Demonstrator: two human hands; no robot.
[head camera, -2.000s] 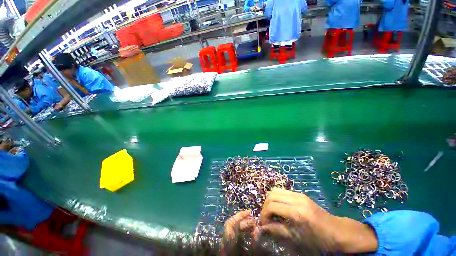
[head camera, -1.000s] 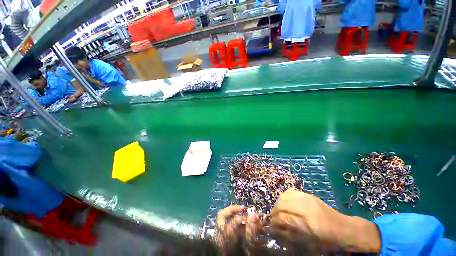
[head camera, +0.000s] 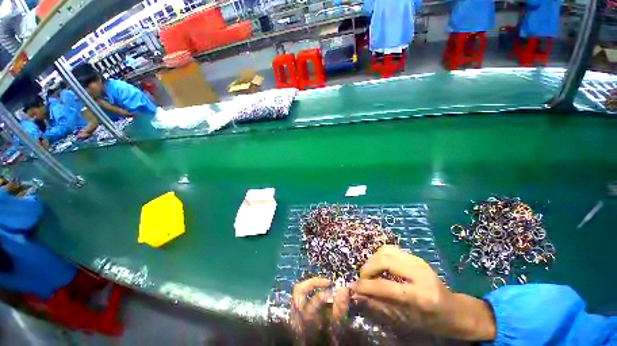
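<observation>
A heap of small ring parts (head camera: 345, 236) in copper, silver and dark tones lies on a clear ribbed tray (head camera: 421, 233). My right hand (head camera: 406, 290), in a blue sleeve, is at the heap's near edge with its fingertips pinched together. My left hand (head camera: 318, 304) is beside it, fingers curled, blurred and cut off below. The fingertips of both hands meet near a tiny shiny spot; whether either holds a ring is too small to tell. A second heap of rings (head camera: 504, 236) lies on the green surface at right.
A yellow tray (head camera: 162, 219) and a white tray (head camera: 256, 213) lie at left. A white slip (head camera: 356, 190) is behind the clear tray. A pale stick (head camera: 590, 213) is far right. A bag of silvery pieces (head camera: 260, 108) lies on the far ledge. Workers in blue sit beyond and at left.
The camera view has shifted slightly. My hands stay together at the heap's near edge, with small changes in finger position. The trays and heaps lie as before.
</observation>
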